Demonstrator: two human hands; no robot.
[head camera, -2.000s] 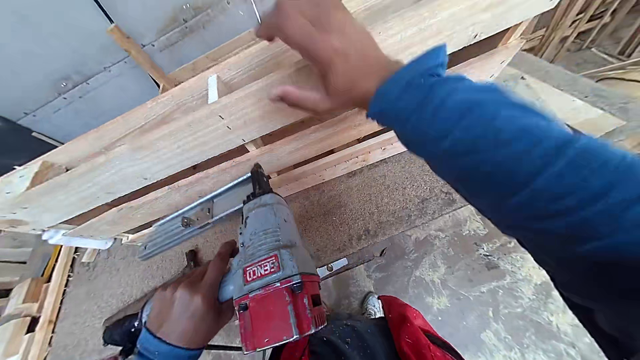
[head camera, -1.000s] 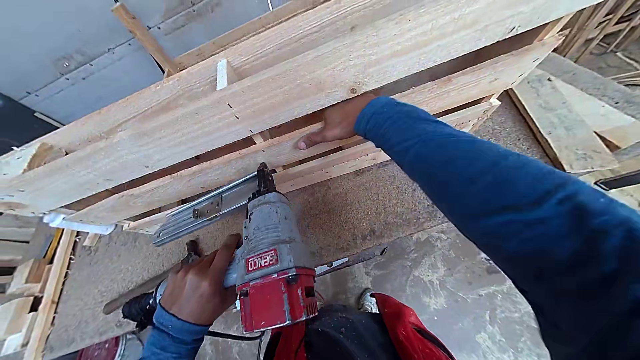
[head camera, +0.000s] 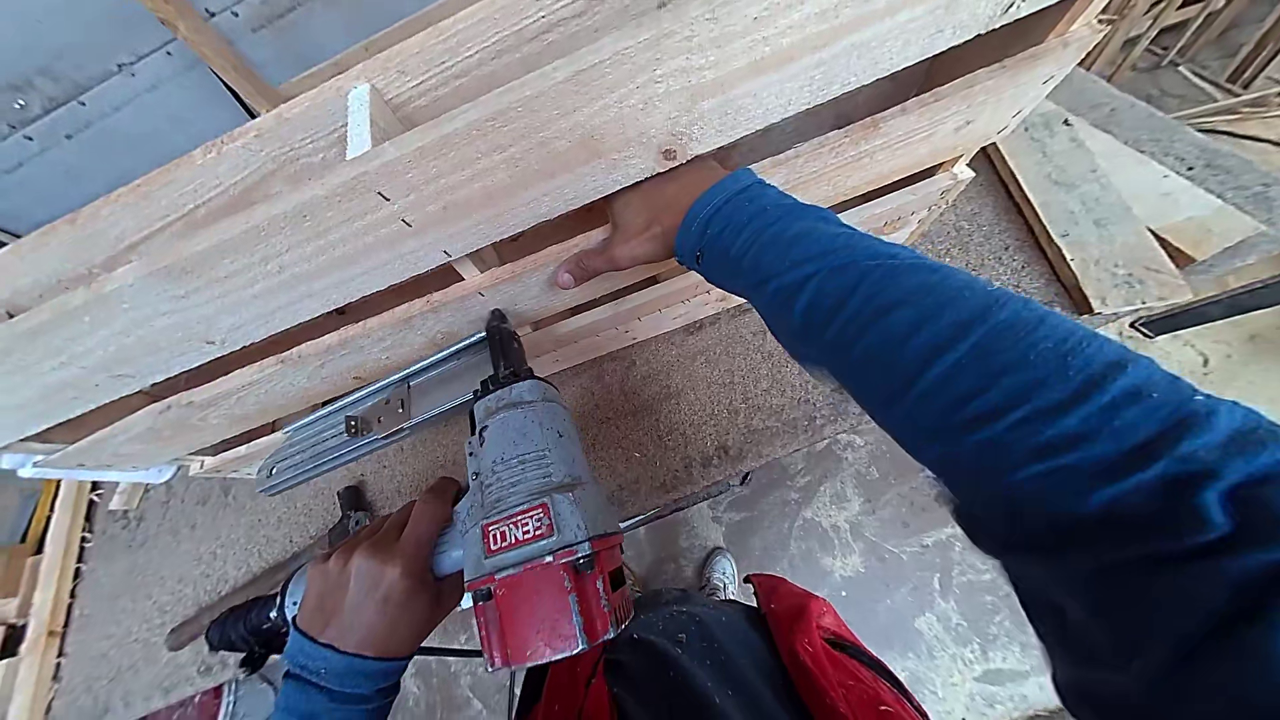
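Note:
My left hand (head camera: 385, 580) grips the handle of a grey and red Senco pneumatic nailer (head camera: 535, 500). The nailer's nose meets a lower board (head camera: 370, 350) of a slatted wooden frame, and its metal magazine (head camera: 375, 415) slants off to the left. My right hand (head camera: 650, 225) reaches into the gap under the wide upper board (head camera: 560, 130); its thumb rests on the lower board, while its fingers are hidden behind the wood. Dark nail marks show on the wide board. A short upright wood block (head camera: 370, 120) stands behind that board.
A hammer (head camera: 345, 515) lies on the workbench top (head camera: 700, 420) beyond my left hand. Offcut boards (head camera: 1090, 220) lie at the right. White plastic (head camera: 90, 468) sticks out below the frame's left end. A wooden stick (head camera: 215, 50) leans by the grey metal panel (head camera: 90, 110).
My right hand has come down from above the upper boards into the gap and onto the lower board. My left hand keeps hold of the nailer.

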